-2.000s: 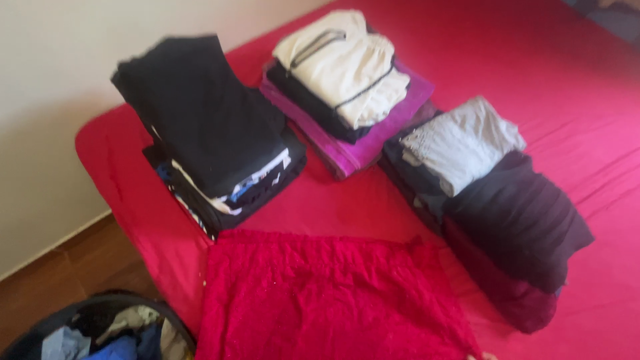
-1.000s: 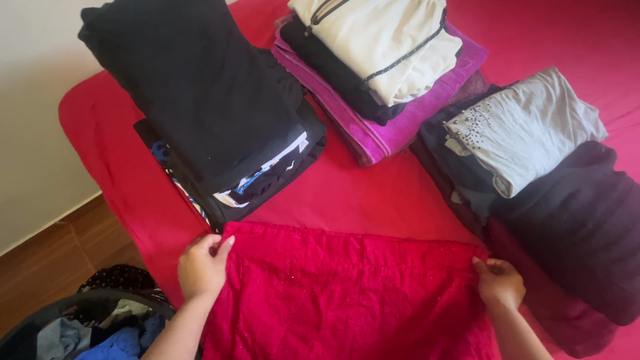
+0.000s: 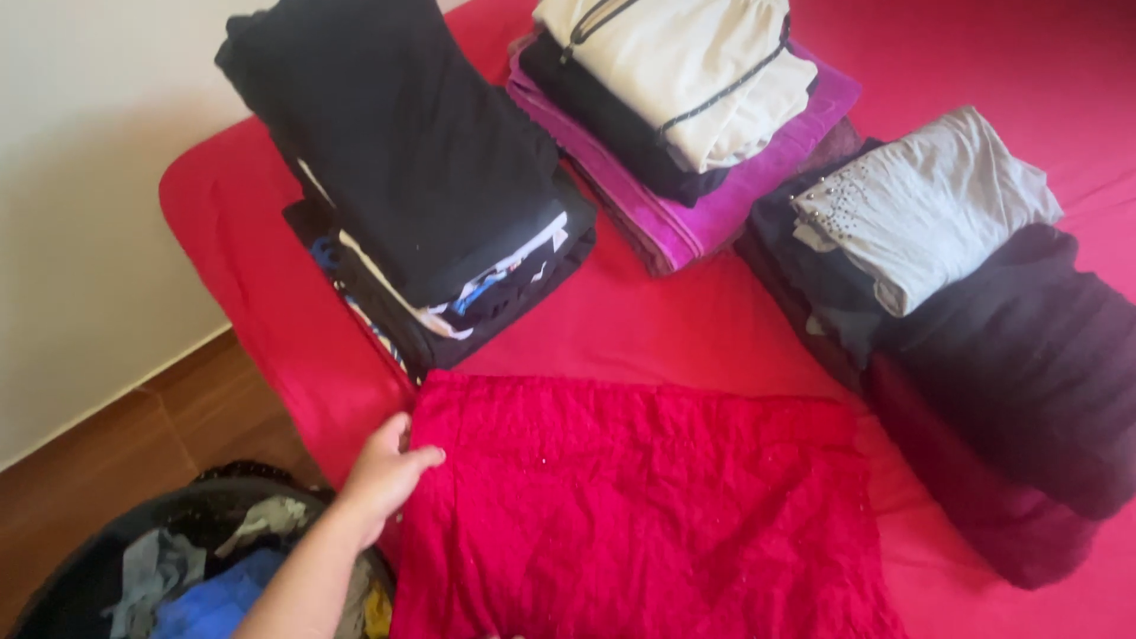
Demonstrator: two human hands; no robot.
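Observation:
A red garment with a gathered waistband (image 3: 639,515) lies spread out on the red bedsheet (image 3: 710,328). My left hand (image 3: 390,470) is at its upper left edge, the thumb on top of the cloth and the fingers at the side, pinching it. Only fingertips of my right hand (image 3: 504,636) show at the bottom edge of the view, against the lower part of the garment; what they do is hidden. Just above my left hand stands a stack of folded dark clothes (image 3: 399,169).
Cream clothing with black cord (image 3: 683,80) tops a purple towel (image 3: 666,235) at the back. Right of the garment lie a grey top with studs (image 3: 941,204) and folded dark clothes (image 3: 1021,355). A dark tub (image 3: 71,568) of clothes stands on the floor, lower left, near a wall (image 3: 98,177).
My right hand has left the garment's upper right corner and moved to the bottom of the view. My left hand stays at the upper left edge, a little lower on it.

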